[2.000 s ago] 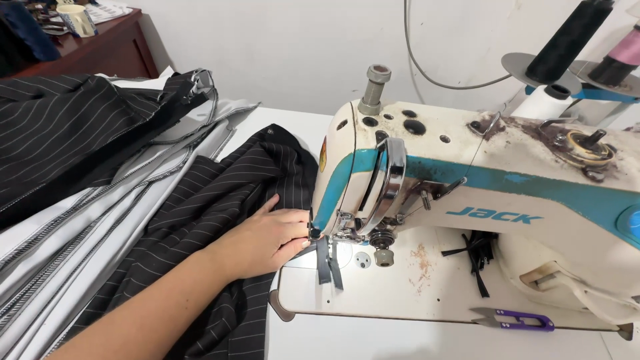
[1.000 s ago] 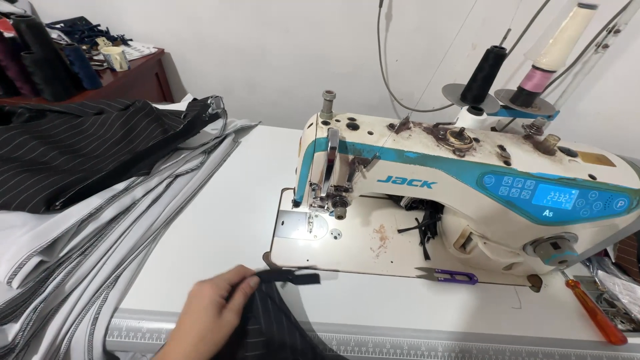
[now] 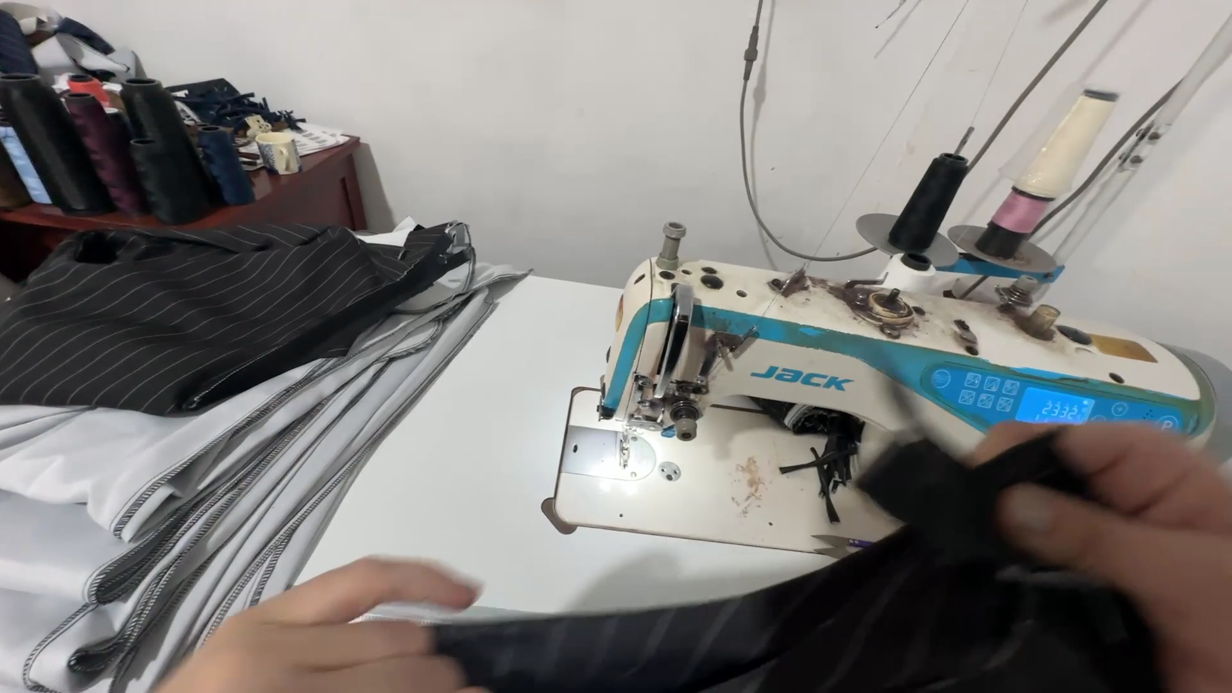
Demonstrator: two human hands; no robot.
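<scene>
A black pinstriped fabric piece [image 3: 770, 626] stretches between my two hands in front of a Jack sewing machine [image 3: 799, 356]. My left hand [image 3: 337, 630], at the bottom left, grips one end of it. At the lower right my right hand [image 3: 1116, 520], blurred by motion, pinches the fabric's other end, where a dark band stands up. The machine's needle and presser foot [image 3: 628, 450] have no cloth beneath them. Small scissors [image 3: 847, 545] on the machine bed are partly hidden by the fabric.
Left lies a stack of white and grey pieces with overlocked edges [image 3: 221, 481], a black pinstriped garment [image 3: 221, 308] on top. Thread cones [image 3: 159, 154] and a mug [image 3: 278, 152] stand on a red-brown table behind. Dark strips [image 3: 833, 452] lie under the machine arm; spools [image 3: 929, 202] stand behind it.
The pinstriped fabric, under the needle area two seconds ago, is now in front of the machine. My right hand has come into view holding it. The view has shifted too.
</scene>
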